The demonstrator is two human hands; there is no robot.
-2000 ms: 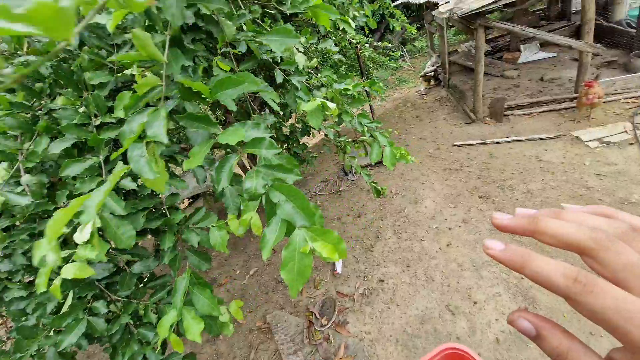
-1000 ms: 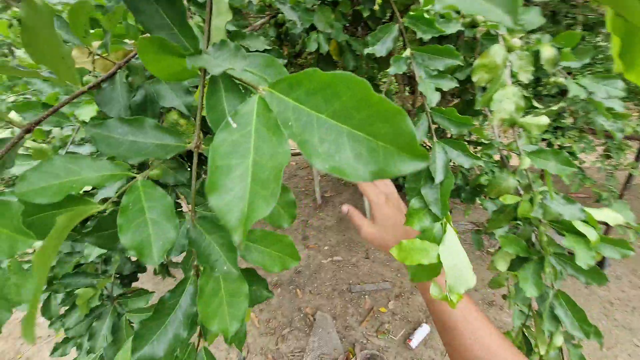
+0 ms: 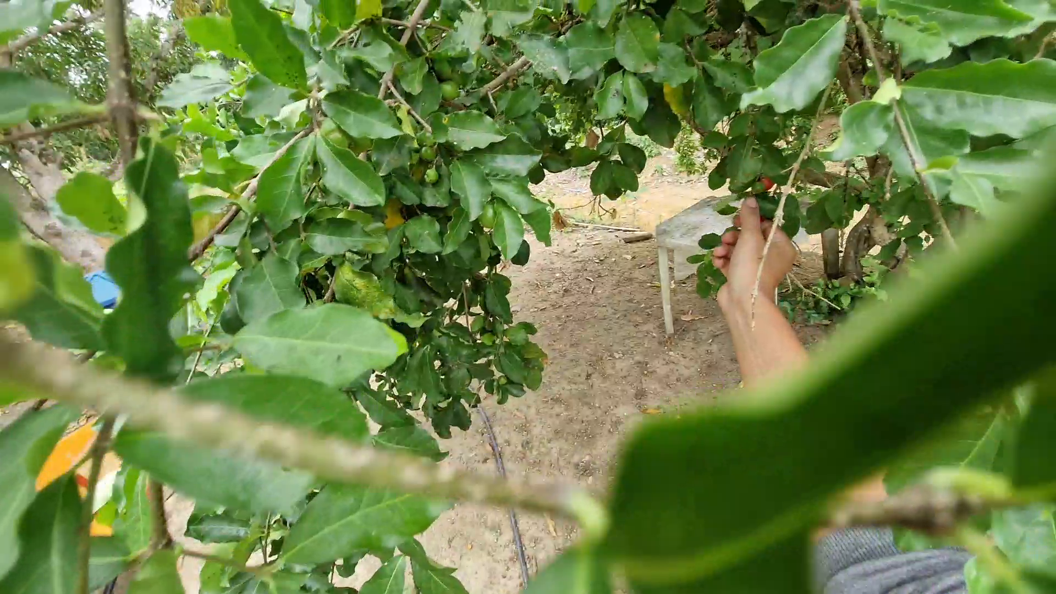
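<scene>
My right hand (image 3: 757, 252) reaches up among the leaves at the right, with its thumb raised and fingers curled. A small red fruit (image 3: 767, 182) shows just above the thumb tip. Leaves around the fingertips hide whether they touch the fruit or grip its twig. Part of my forearm is behind a large blurred leaf (image 3: 742, 478) close to the camera; a grey sleeve (image 3: 891, 565) shows at the bottom right. Small green fruits (image 3: 431, 175) hang in the leafy branches left of centre. My left hand is out of view.
A white plastic table or stool (image 3: 693, 227) stands behind my hand on bare soil. A dark hose (image 3: 499, 454) lies on the ground. A blurred branch (image 3: 289, 437) crosses the foreground. Something blue (image 3: 102, 289) shows at the left edge, above an orange thing (image 3: 64, 454).
The view has swung and moved in among the branches. My right hand, spread over open ground at first, then reaching behind leaves, is now raised beside the red fruit with its fingers curled.
</scene>
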